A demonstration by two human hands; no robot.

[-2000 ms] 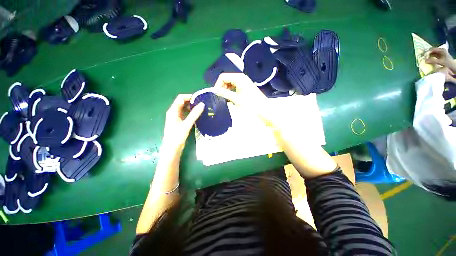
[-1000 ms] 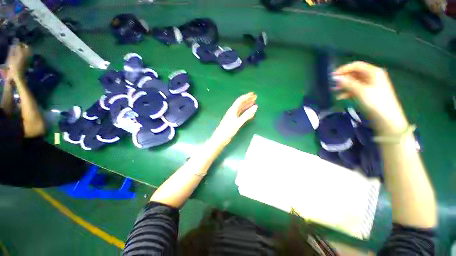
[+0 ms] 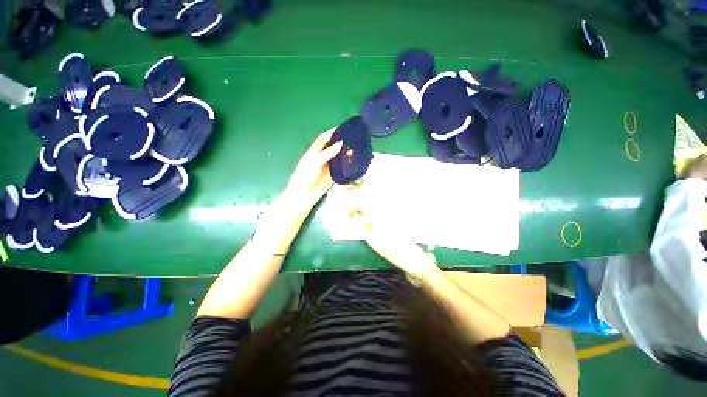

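My left hand (image 3: 314,167) grips a small navy oval pad (image 3: 351,151) by its left side, just beyond the left end of the white sheets (image 3: 442,203). A small pale or gold mark shows near the pad's middle. My right hand (image 3: 360,211) is low over the left end of the sheets, below the pad. It is washed out against the white, so its fingers and anything in them are unclear. A smaller pile of navy pads (image 3: 508,136) lies beyond the sheets to the right.
A large pile of white-edged navy pads (image 3: 116,138) lies on the green bench (image 3: 256,116) at left. More dark pieces lie along the far side. A person in a white sleeve (image 3: 659,264) is at right. A cardboard box (image 3: 496,298) and blue stools (image 3: 116,306) are below the bench edge.
My left hand, empty one second ago, now holds a pad. My right hand has moved from the right pile back to the sheets. The camera view has shifted.
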